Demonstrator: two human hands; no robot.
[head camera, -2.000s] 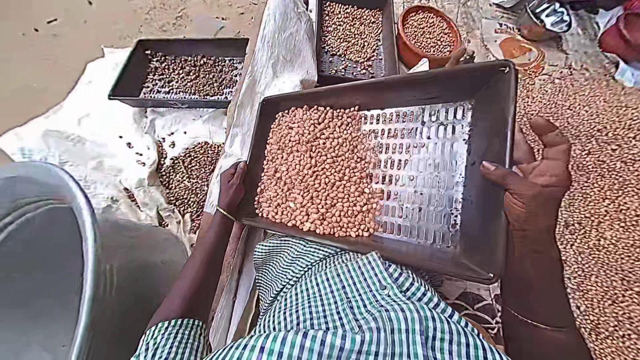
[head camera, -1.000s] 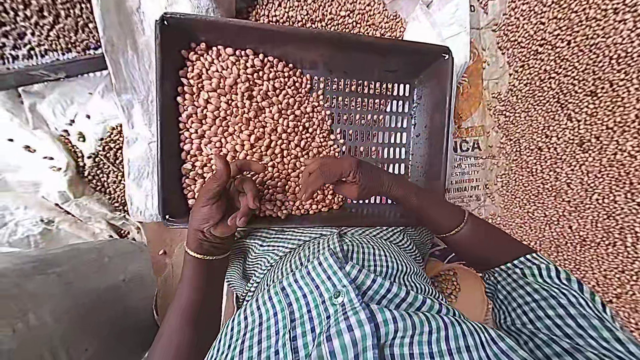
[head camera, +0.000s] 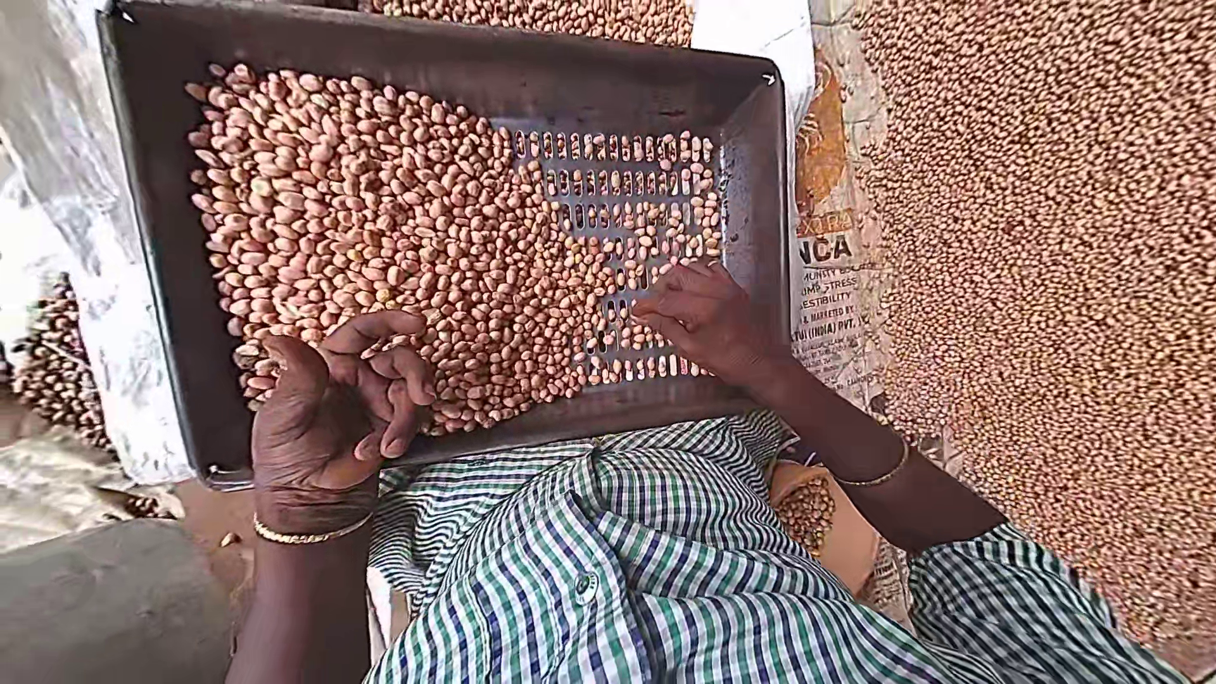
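A dark metal sieve tray (head camera: 446, 47) with slotted holes lies across my lap. Shelled peanuts (head camera: 380, 209) are heaped over its left and middle, and fewer lie scattered on the slots at the right. My left hand (head camera: 342, 418) is palm up with curled fingers over the tray's near left corner, and no held thing shows in it. Over the right part of the slots, my right hand (head camera: 703, 318) points down with thumb and fingertips together; whether a peanut is between them cannot be told.
A wide spread of peanuts (head camera: 1045, 237) covers the ground at right, beside a printed sack (head camera: 826, 285). A round container (head camera: 850, 541) with peanuts stands by my right forearm. More peanuts lie beyond the tray and on white sheeting (head camera: 104, 313) at left. A grey vessel (head camera: 104, 598) is at lower left.
My right hand has moved right, from the heap to the slotted part. Two seconds ago both hands held the tray by its sides. More peanuts now lie over the slots.
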